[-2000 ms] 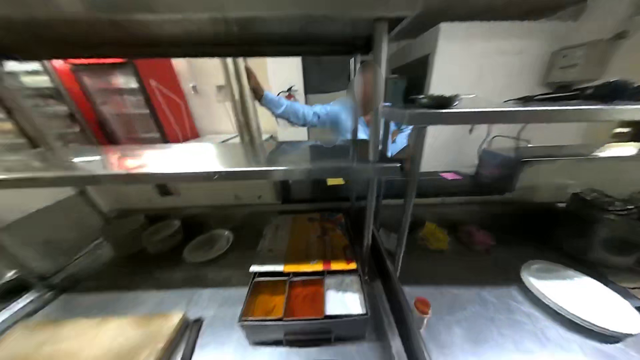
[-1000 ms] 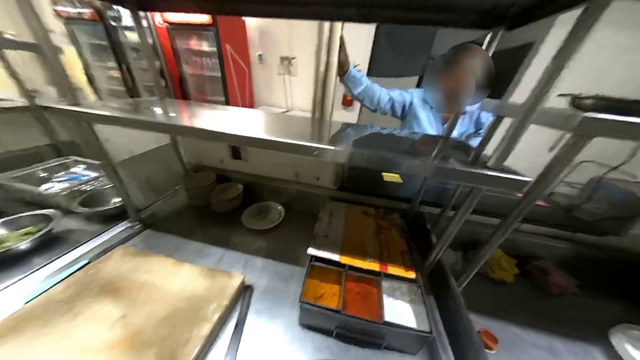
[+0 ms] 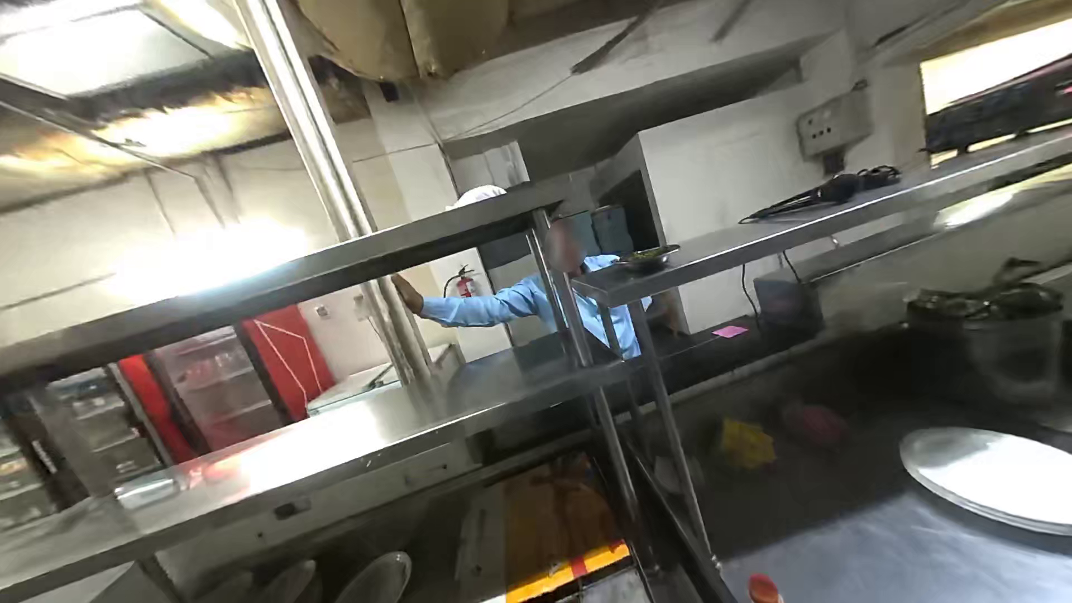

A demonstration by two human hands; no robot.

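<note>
Neither my left hand nor my right hand shows in the head view. Low in the middle, the raised lid of a spice box (image 3: 557,528) appears, its trays mostly cut off by the bottom edge. Round plates (image 3: 377,579) lean at the bottom left of it. A large metal platter (image 3: 992,477) lies on the steel counter (image 3: 846,544) at the right. The red cap of a bottle (image 3: 763,588) pokes up at the lower edge.
Steel shelves (image 3: 276,469) on upright posts cross the view. The right shelf holds a small bowl (image 3: 649,258) and a black corded device (image 3: 825,197). Behind the shelves stands a person in a blue shirt (image 3: 502,306), a hand against a post. Yellow and pink bundles lie beneath.
The view has swung upward and right and tilted; the cutting board and most of the spice trays have left it. The person behind the shelves keeps an arm stretched to the post.
</note>
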